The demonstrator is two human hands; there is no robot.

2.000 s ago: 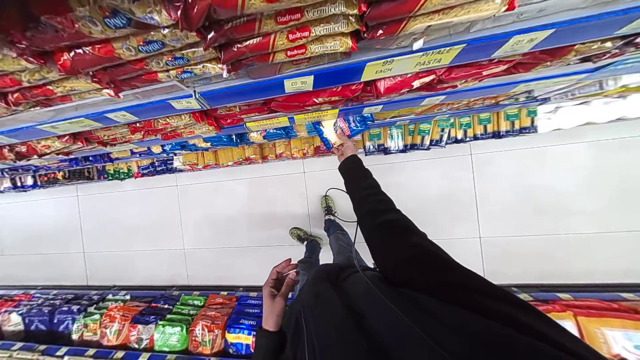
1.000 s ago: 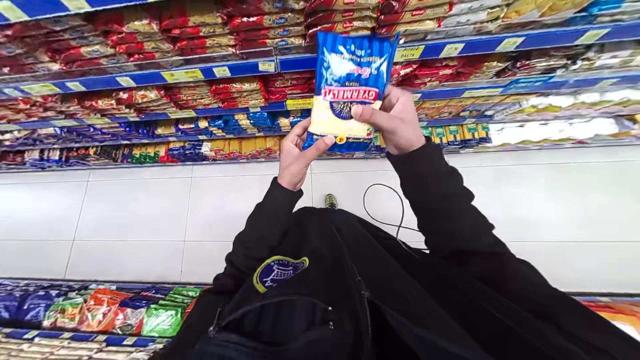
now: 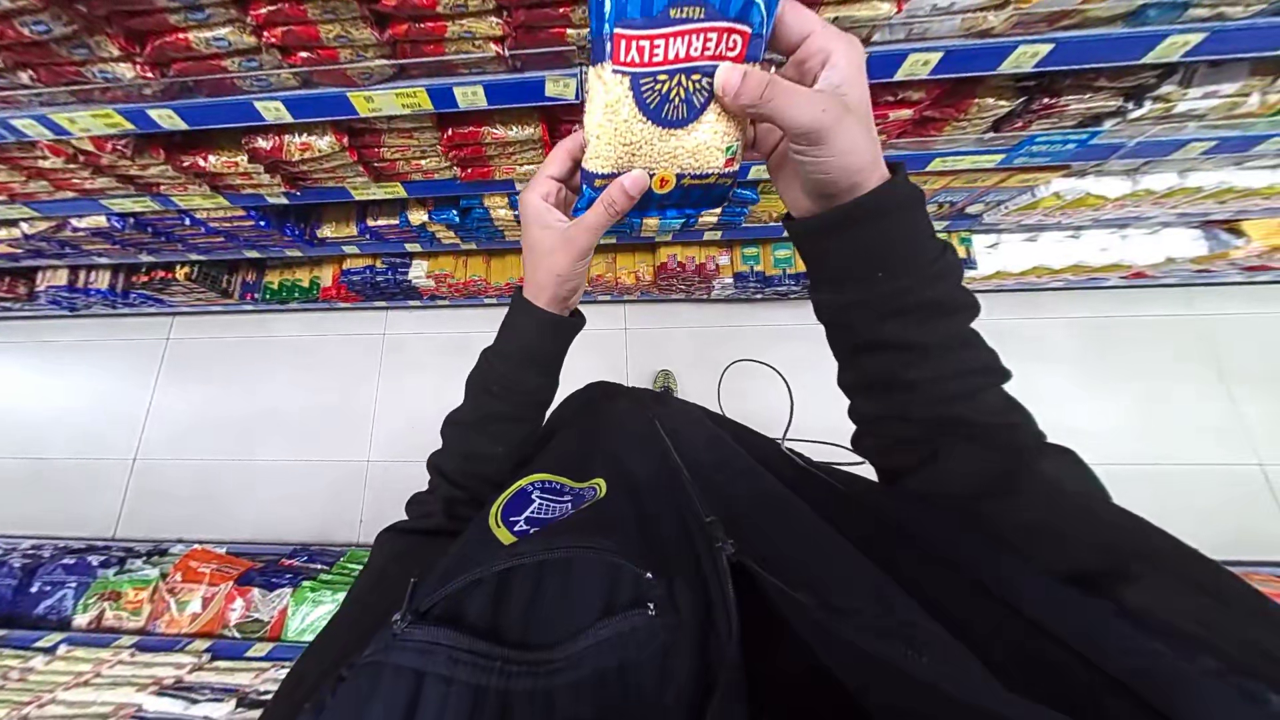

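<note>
Both of my hands hold up a blue plastic bag of small pasta (image 3: 660, 125) with a clear window, in front of the shelves at the top of the view. My left hand (image 3: 575, 215) grips its lower left corner, thumb on the front. My right hand (image 3: 815, 105) pinches its right side, thumb over the round emblem. The bag's printing appears upside down, and its top runs out of the frame.
Shelves with blue price rails (image 3: 300, 108) carry red pasta packets (image 3: 300, 145) and blue ones. A thin black cable (image 3: 790, 400) loops over the tiled floor (image 3: 270, 400) beside my shoe (image 3: 665, 381). Behind me at lower left, another shelf holds colourful bags (image 3: 195, 595).
Two seconds ago only my right hand was on a blue packet down by the lower shelf. The bag is now up close in both hands, and since one second ago it appears higher in view.
</note>
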